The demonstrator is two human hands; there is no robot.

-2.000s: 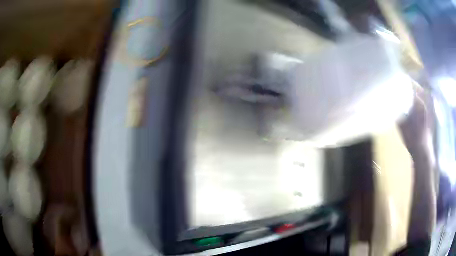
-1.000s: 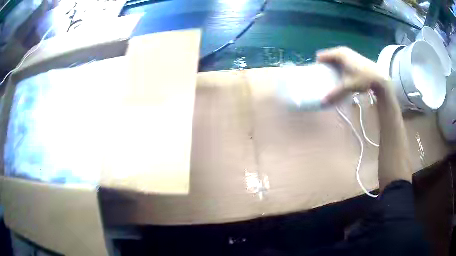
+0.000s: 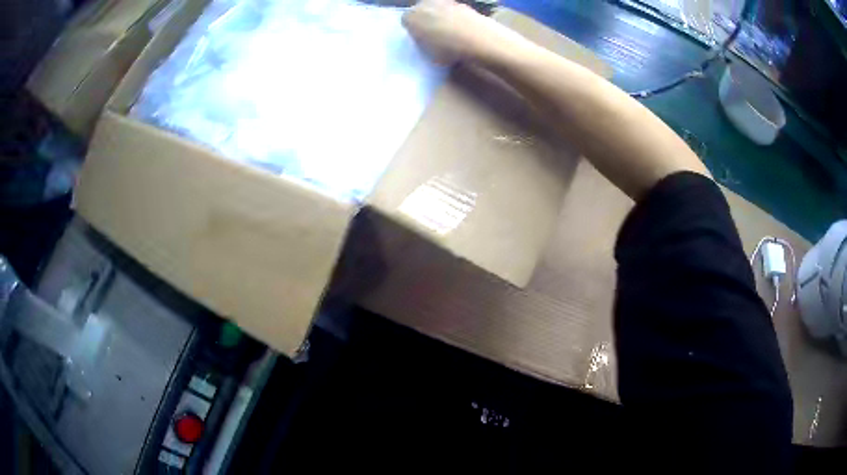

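An open brown carton [image 3: 209, 232] stands at upper left, filled with shiny, clear-bagged pieces [image 3: 269, 102], much of them washed out by glare. My right hand [image 3: 444, 30] is at the carton's far right, at the edge of the bagged pieces. Its fingers are partly cut off by the top edge and lost in glare, so its grip does not show. My bare forearm and black sleeve cross from the lower right. A white housing [image 3: 750, 104] rests on the green bench at upper right. My left hand is not in view.
The machine's grey plate [image 3: 102, 371] and red button [image 3: 188, 428] are at lower left. Right of the carton are a cardboard surface [image 3: 576, 315], a white plug with cable [image 3: 773, 260] and stacked white housings [image 3: 827, 283] at the right edge.
The view has swung back left to show the machine's corner. My right hand has moved from over the cardboard to the carton, without the white item visible in it earlier.
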